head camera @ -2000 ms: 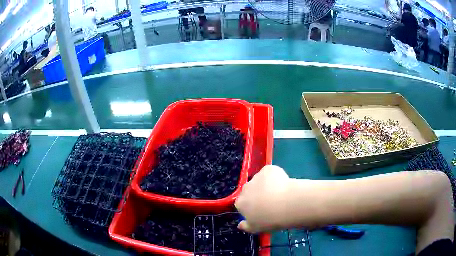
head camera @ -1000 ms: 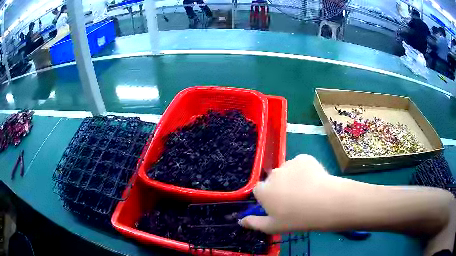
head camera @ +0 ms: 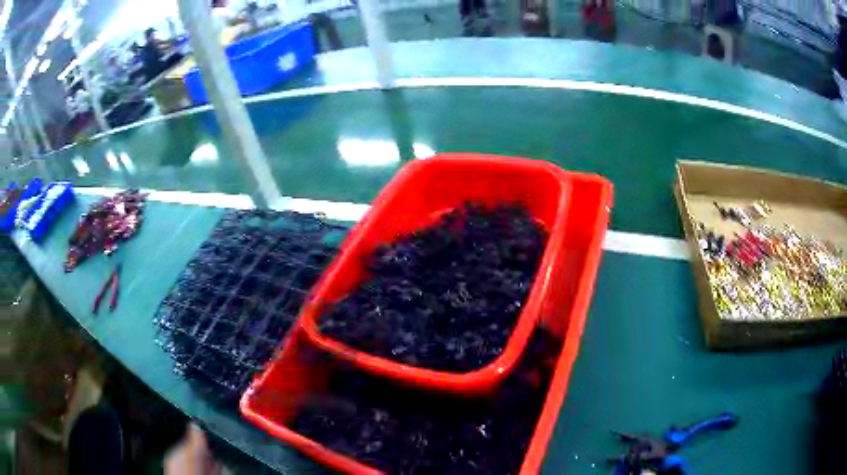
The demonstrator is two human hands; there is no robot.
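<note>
The upper red basket [head camera: 564, 218] holds a heap of small dark moulded parts [head camera: 446, 288] and sits inside the lower red basket [head camera: 587, 278], which also holds dark parts. Loose black grid frames [head camera: 246, 292] lie stacked left of the baskets. Blue-handled pliers [head camera: 692, 434] lie on the bench at lower right; the picture's bottom edge cuts them off. My left hand [head camera: 188, 455] shows small and blurred at the bottom edge, left of the baskets and beside the bench edge; its grip cannot be made out. My right hand is out of the picture.
A cardboard tray [head camera: 710, 320] with mixed small pieces stands at right, with a dark stack partly visible below it. At left are red-handled pliers [head camera: 107, 289], a dark red pile [head camera: 104, 227] and a blue container [head camera: 45, 209]. A metal post [head camera: 228, 102] rises behind the frames.
The view has swung left, so the baskets appear further right. My right hand and the grid frame below it have left the picture. My left hand has appeared at lower left.
</note>
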